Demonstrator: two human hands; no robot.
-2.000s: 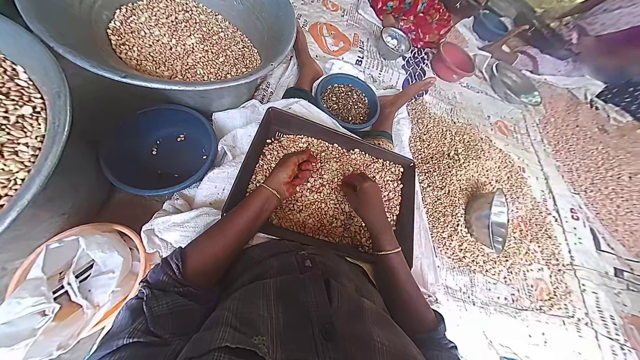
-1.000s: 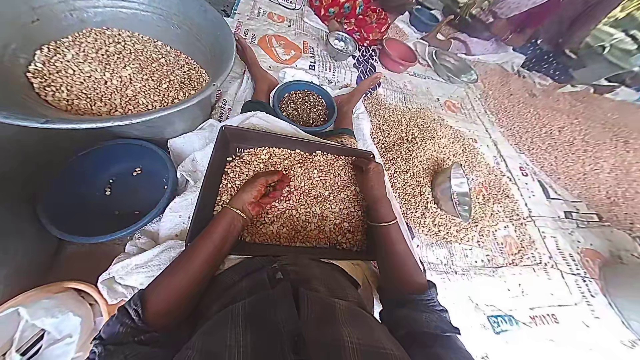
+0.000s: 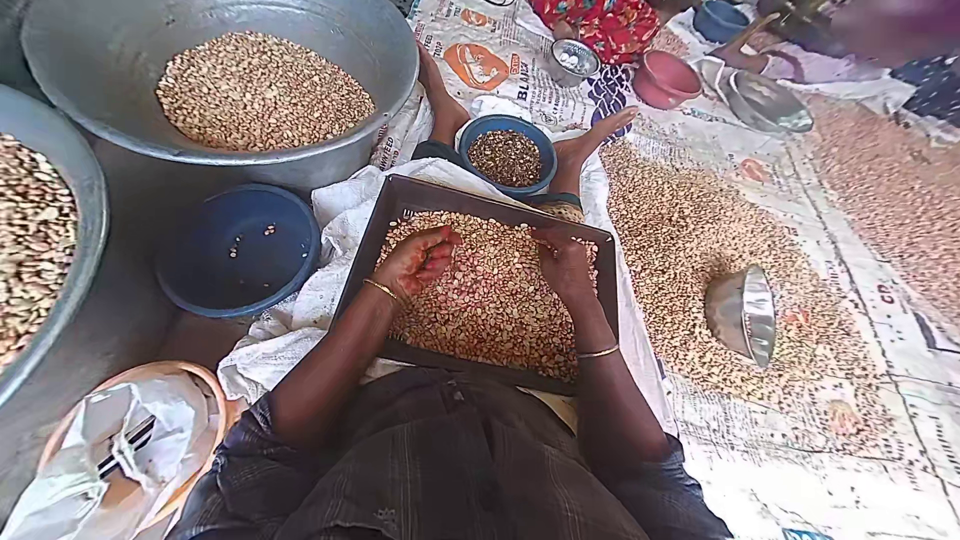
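A dark rectangular tray (image 3: pixel 480 366) lies across my lap, holding a layer of pale split nuts or beans (image 3: pixel 487 300). My left hand (image 3: pixel 420 261) hovers over the tray's left part, palm turned inward and fingers curled; whether a piece is between the fingertips cannot be told. Over the right part, near the far rim, is my right hand (image 3: pixel 564 259), back upward, its fingertips bent down and hidden. Just beyond the tray, between my feet, a blue bowl (image 3: pixel 550 161) holds darker brown pieces.
Large metal basins (image 3: pixel 405 90) of nuts or beans stand at left, near a blue basin (image 3: pixel 311 255) with a few pieces. An orange tub (image 3: pixel 217 405) holds a white plastic bag. Rightward, a steel bowl (image 3: pixel 731 315) rests tilted in a spread pile on printed sacks. Other people sit at the top right.
One second ago my right hand was at the tray's right rim; now it is over the contents. My left hand stays above the tray's left part. The view has shifted.
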